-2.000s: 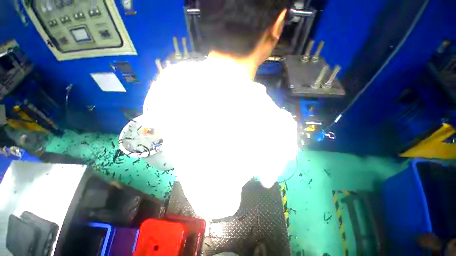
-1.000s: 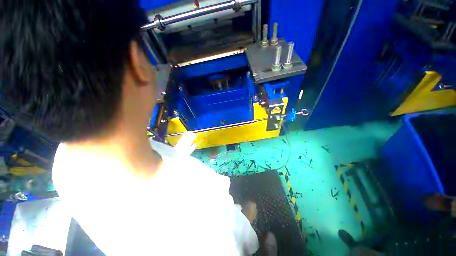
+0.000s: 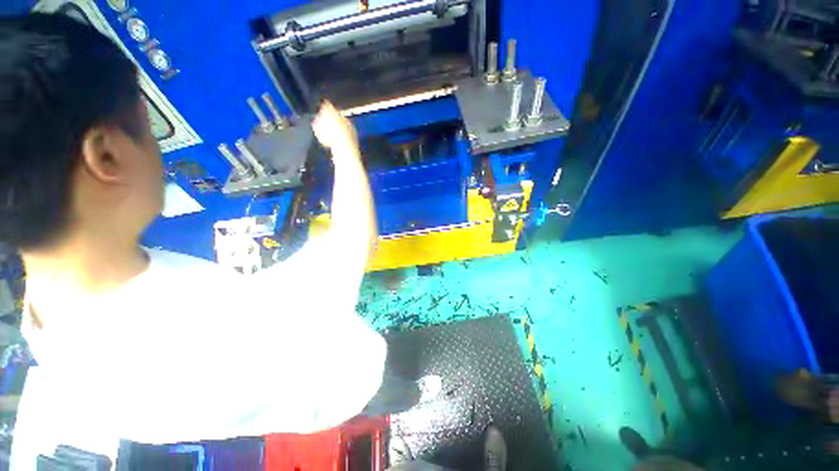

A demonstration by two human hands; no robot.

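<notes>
Neither of my hands is in view. In front of me on the left is another person in a white shirt [image 3: 193, 340], seen from behind and the side. The person's bare arm [image 3: 354, 198] reaches up to the press, with the hand [image 3: 328, 124] at the left front edge of the press opening [image 3: 386, 69]. Whether that hand holds anything cannot be told. Flat grey support plates with upright silver pins stand on the left [image 3: 276, 156] and right [image 3: 511, 110] of the opening. Below it is a blue recess [image 3: 414, 198] above a yellow front beam [image 3: 442, 248].
A white control box [image 3: 244, 241] stands beside the person. A red stool [image 3: 317, 449] is at the bottom, by a dark textured floor plate [image 3: 460, 368]. Black scraps lie on the green floor [image 3: 575, 276]. A large blue bin [image 3: 759, 294] is at the right, with a blurred brownish shape at its lower edge.
The view has swung right, uncovering the press opening. The other person now appears further left and has raised an arm to the press. My hands stay out of view.
</notes>
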